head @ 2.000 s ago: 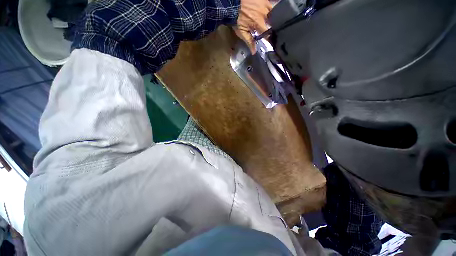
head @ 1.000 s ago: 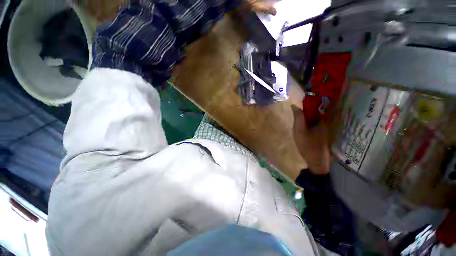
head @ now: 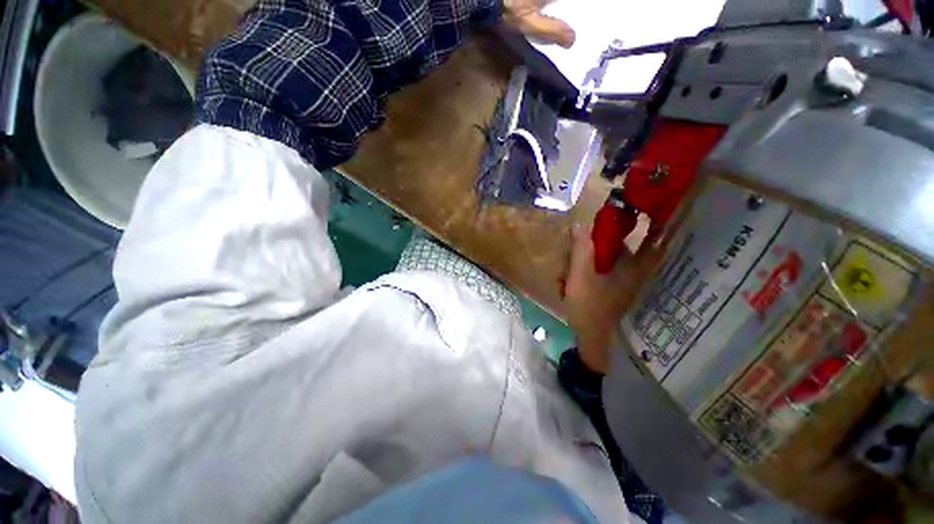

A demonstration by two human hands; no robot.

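The grey motor housing (head: pixel 799 317) of the straight knife machine fills the right side, its label reading KSM-3. My right hand (head: pixel 604 281) is wrapped around the red handle (head: pixel 666 169), partly behind the housing. The silver base plate (head: pixel 579 169) sits on the wooden table (head: pixel 430 133), with dark cut fabric (head: pixel 519 154) and a curved white paper strip over it. My left hand (head: pixel 541 23) rests at the edge of the white paper marker (head: pixel 604 26) over the dark lay, cut off by the top edge, so its grip is unclear. The blade is not clearly visible.
A white round bucket (head: pixel 53 118) with dark scraps stands at the upper left. Green floor (head: pixel 364 241) shows between my body and the table edge. Dark bundled cloth (head: pixel 51 251) lies at the left.
The housing has turned, bringing its label into view. The red handle and my right hand on it now show. Dark fabric covers part of the previously bare plate. My left hand has moved off the plate area.
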